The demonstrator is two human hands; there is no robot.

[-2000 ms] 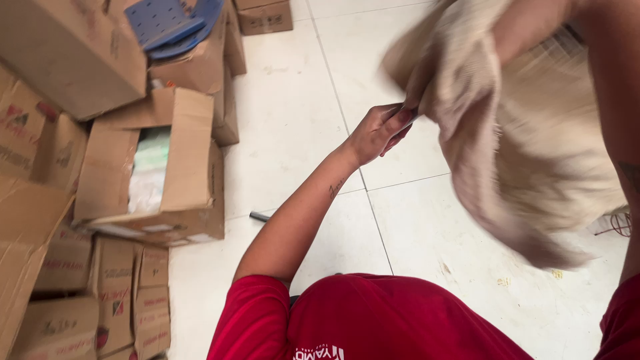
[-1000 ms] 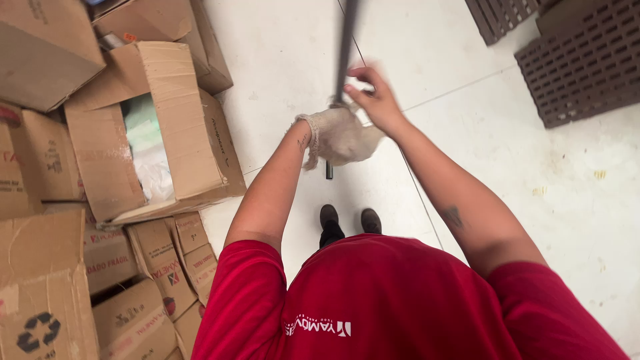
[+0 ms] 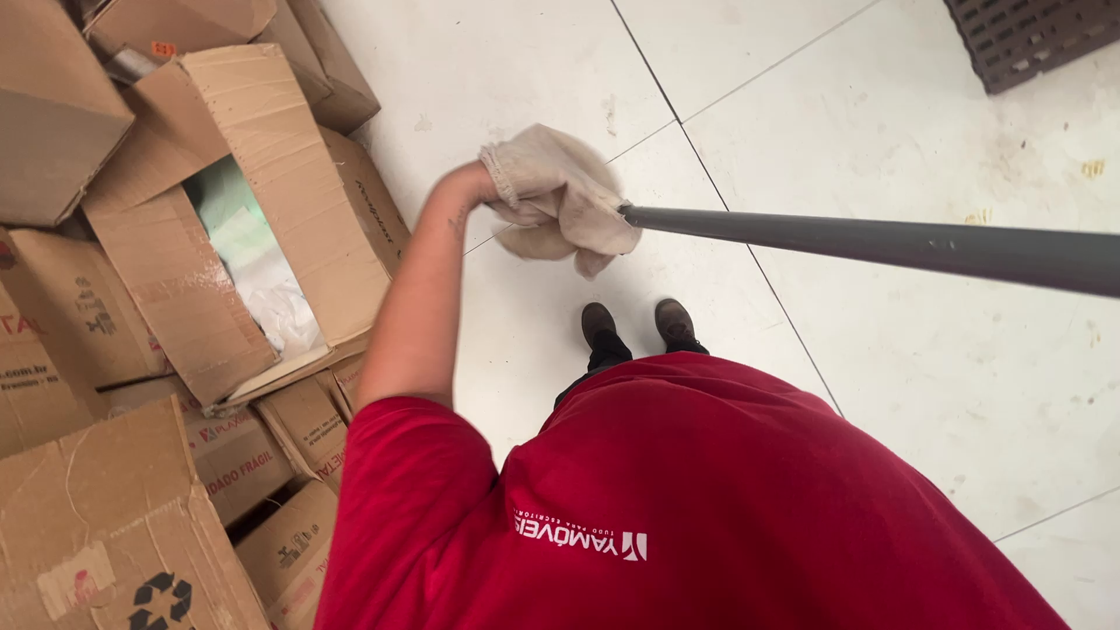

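A beige cloth (image 3: 560, 197) is bunched around the near end of a dark metal pole (image 3: 857, 241). The cloth covers my left hand, whose wrist (image 3: 477, 182) shows at its edge. Under the fabric the fingers are hidden, and the cloth is wrapped against the pole where that hand is. From the cloth the pole runs right and out of view at the right edge. My right hand is not in view.
Stacked cardboard boxes fill the left side, one an open box (image 3: 311, 219) with plastic wrapping (image 3: 254, 262) inside. A brown perforated panel (image 3: 1041, 39) lies at the top right. My shoes (image 3: 674, 322) stand on the pale tiled floor (image 3: 919, 140).
The cloth, swinging loose two seconds ago, is now bunched around the pole. The pole has turned from upright in view to pointing right. My right hand, near the pole one second ago, has left view.
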